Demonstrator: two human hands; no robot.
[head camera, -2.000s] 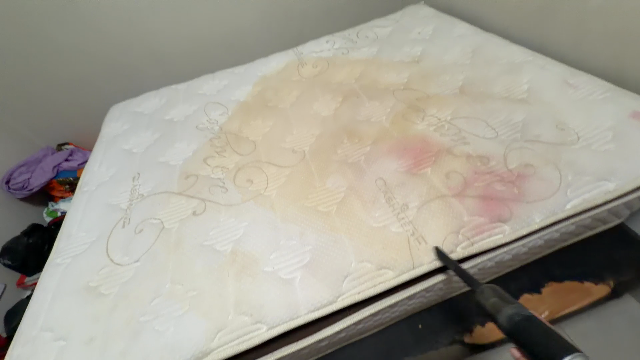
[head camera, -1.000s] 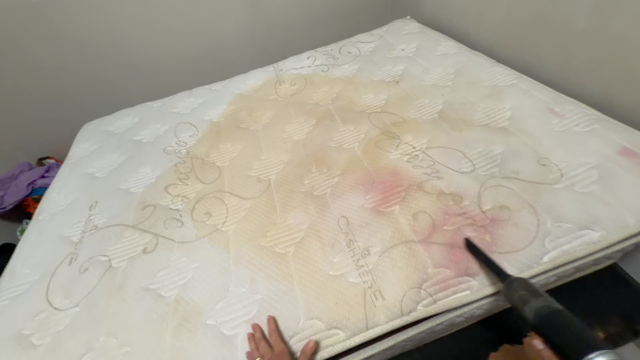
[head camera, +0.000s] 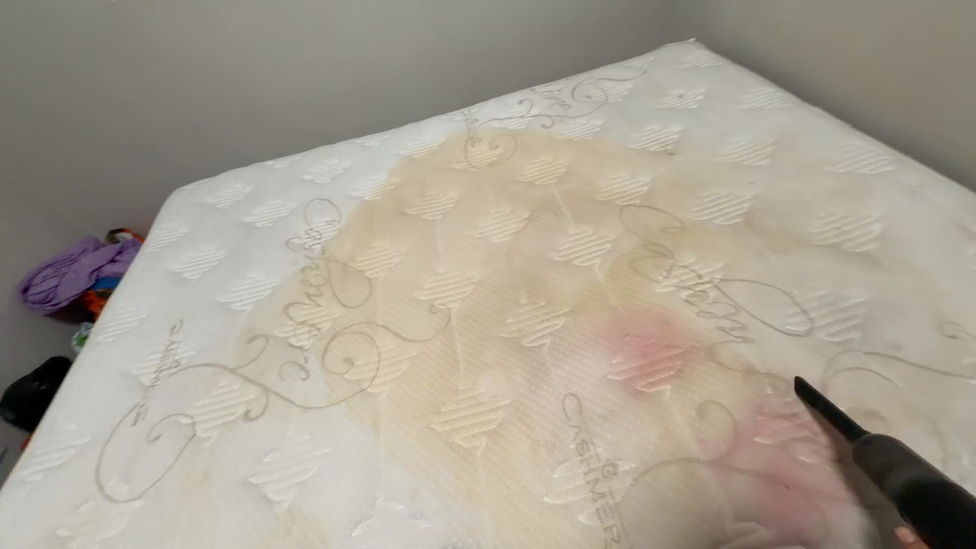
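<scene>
A white quilted mattress (head camera: 427, 335) with scroll patterns and woven lettering fills most of the view. A broad yellowish-brown stain (head camera: 488, 282) spreads over its middle, and two pink stains, one (head camera: 652, 347) near the centre and one (head camera: 793, 473) lower right, lie within or beside it. From the lower right corner comes a black handheld tool with a narrow nozzle (head camera: 900, 473), its tip over the mattress near the lower pink stain; whether it touches is unclear. Only a sliver of my right hand (head camera: 905, 537) shows at the tool's body, the rest being out of frame. My left hand is out of view.
Grey walls (head camera: 343, 76) meet in a corner behind the mattress. Past its left edge lie a purple cloth (head camera: 76, 274), orange and blue items and a black bag-like thing (head camera: 34, 393).
The tool's nozzle has gone from the mattress's near edge to over its top. My left hand, on the near edge a second ago, has left the view. The view has moved closer.
</scene>
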